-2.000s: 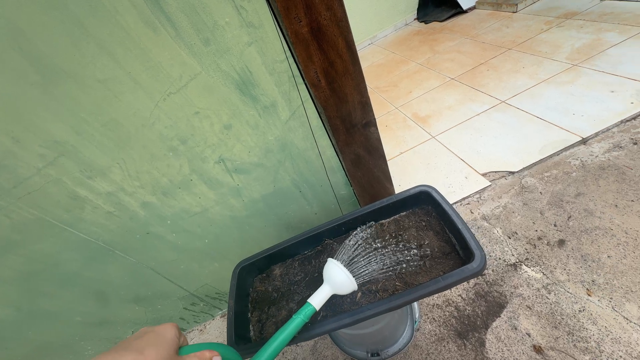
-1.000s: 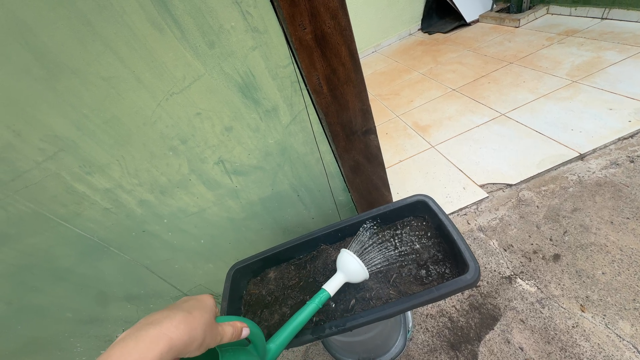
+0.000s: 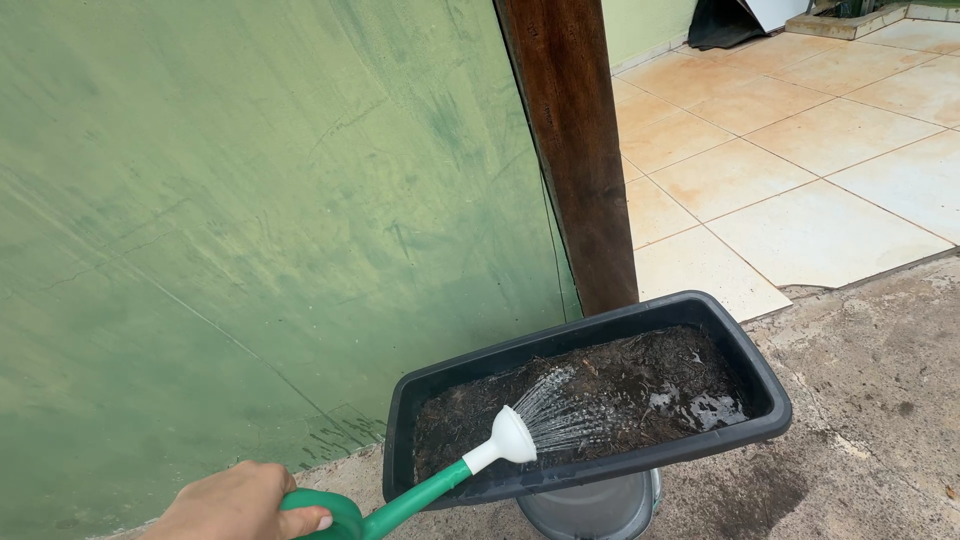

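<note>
My left hand (image 3: 232, 504) grips the green handle of a plastic watering can (image 3: 416, 501) at the lower left, its thumb along the near side. The can's body is mostly below the frame. Its white sprinkler rose (image 3: 513, 435) hangs over a black rectangular planter (image 3: 750, 431), pointing right, with fine streams of water falling onto the dark soil (image 3: 637, 375). Small shiny puddles lie on the soil near the right end. My right hand is not in view.
The planter sits on a round grey container (image 3: 592, 506). Behind it are a green wall (image 3: 300, 225) and a brown wooden post (image 3: 574, 150). Light floor tiles (image 3: 817, 225) lie at the back right, rough concrete (image 3: 877, 405) at the right.
The water spray has moved from the planter's right part toward its middle. Puddles now show on the soil at the right, where the earlier frames show none plainly.
</note>
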